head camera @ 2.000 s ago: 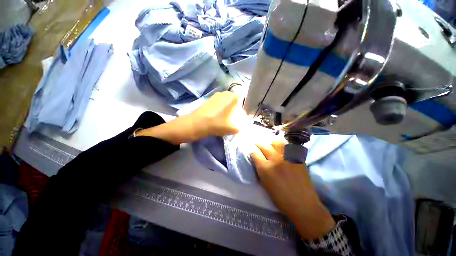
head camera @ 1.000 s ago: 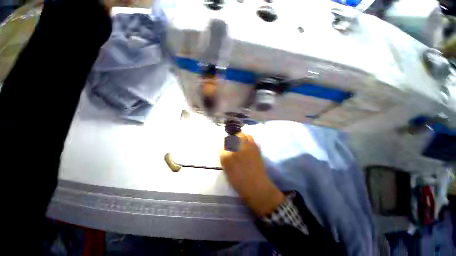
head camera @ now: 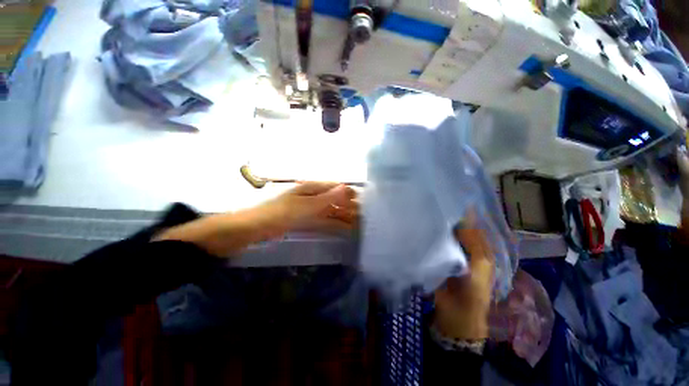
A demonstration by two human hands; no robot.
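Observation:
A loose light blue garment piece [head camera: 412, 188] hangs over the table's front edge, right of the needle area, and is partly blurred. My right hand [head camera: 470, 275] is behind its lower right part and seems to hold it; the cloth hides some fingers. My left hand [head camera: 321, 207] is at the cloth's left edge, over the table's front edge; its fingertips are partly hidden, so its grip is unclear. The presser foot [head camera: 301, 96] is brightly lit under the machine head, with no cloth seen under it. The dark ribbed knob [head camera: 331, 113] is beside it.
Crumpled blue cloth [head camera: 162, 49] lies behind left. A stack of blue strips [head camera: 29, 121] is at far left. A brown tab [head camera: 252, 177] is on the bed. A dark tray [head camera: 531, 202] and red-handled snips [head camera: 591, 225] lie right. Blue pieces [head camera: 616, 317] are piled lower right.
The view has shifted right. My left hand has come down from the upper left to the cloth. My right hand has moved from beside the knob to the front right, and the cloth has come forward.

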